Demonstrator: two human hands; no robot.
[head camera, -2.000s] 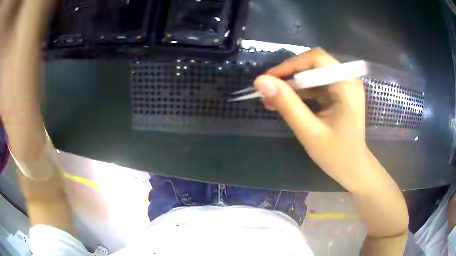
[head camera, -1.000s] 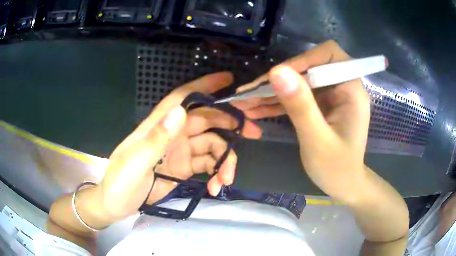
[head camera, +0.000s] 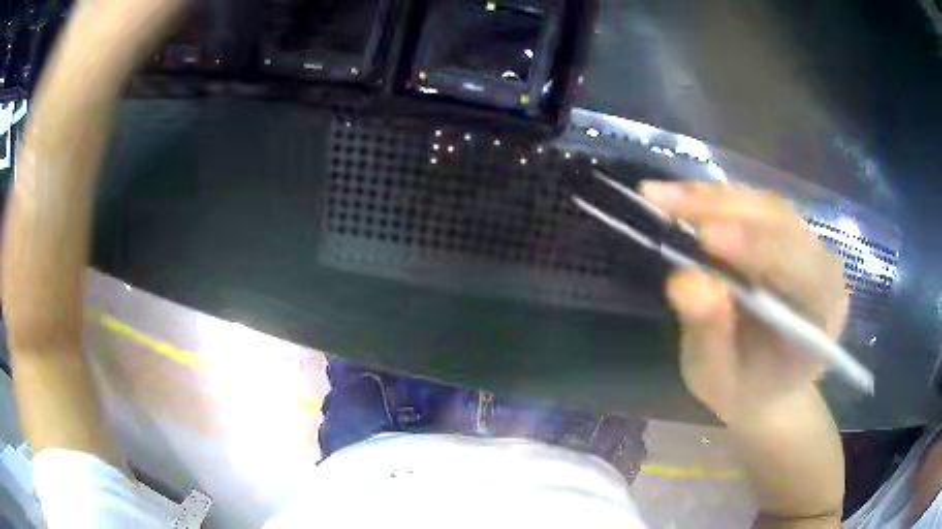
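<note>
My right hand (head camera: 759, 284) holds white-handled tweezers (head camera: 759, 302) over the right part of a dotted sheet (head camera: 413, 196). The two tweezer tips are apart and point up and left; nothing shows between them. The sheet has tight rows of small dark dots and lies along the table. My left forearm reaches up along the left side of the view. My left hand is cut off by the top edge. No black frame shows in my hands.
A shiny black tray (head camera: 398, 88) with rectangular pockets and small yellow points lies beyond the sheet. The dark green tabletop (head camera: 227, 227) has a curved near edge. A sleeve of another person shows at the lower right.
My left hand came in with a black frame at the tweezer tips, then left toward the top with the frame out of view. My right hand moved right and the tweezers turned.
</note>
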